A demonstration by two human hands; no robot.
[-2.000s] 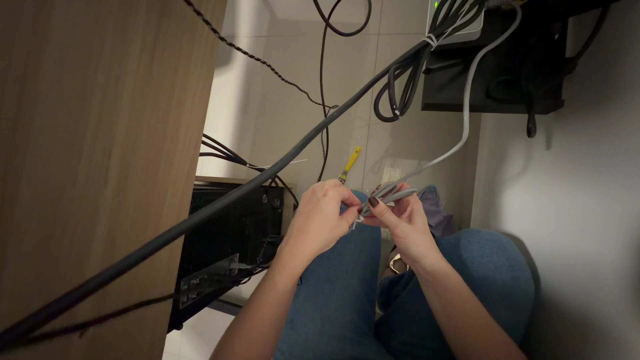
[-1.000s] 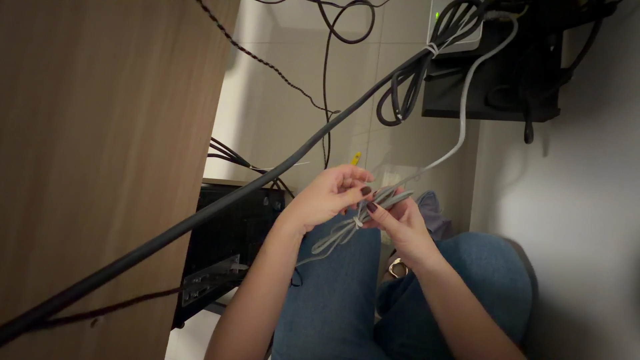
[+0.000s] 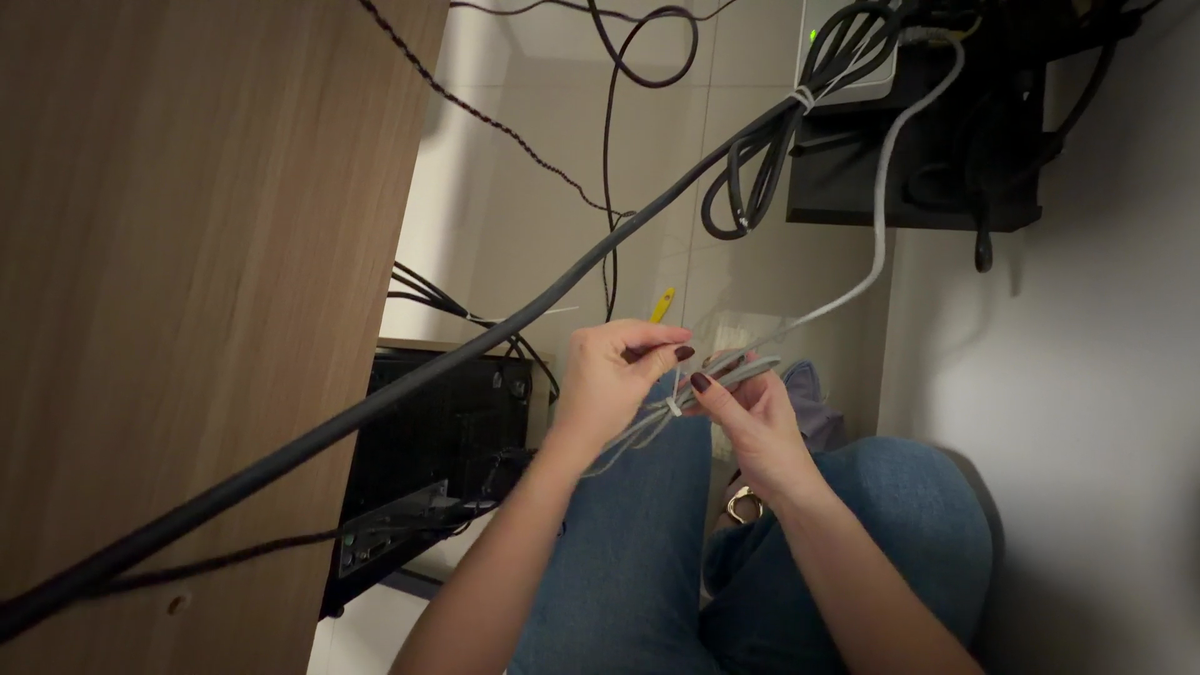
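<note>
My right hand grips a folded bundle of grey cable between thumb and fingers. A white cable tie circles the bundle at its middle, its tail pointing up. My left hand is just left of the bundle, thumb and forefinger close together near the tie's tail; whether they pinch it cannot be told. From the bundle a grey cable runs up to the dark equipment at the upper right. Beyond my left hand, a yellow-handled tool lies on the floor.
A thick black cable crosses diagonally in front, its coiled part tied at the upper right. A wooden panel stands left, a black computer case beside it. A black shelf or box is by the right wall. Thin dark cables lie on the floor.
Two seconds ago both hands were together at the bundle. My left hand has since drawn apart from my right, and the tied middle of the bundle now shows between them.
</note>
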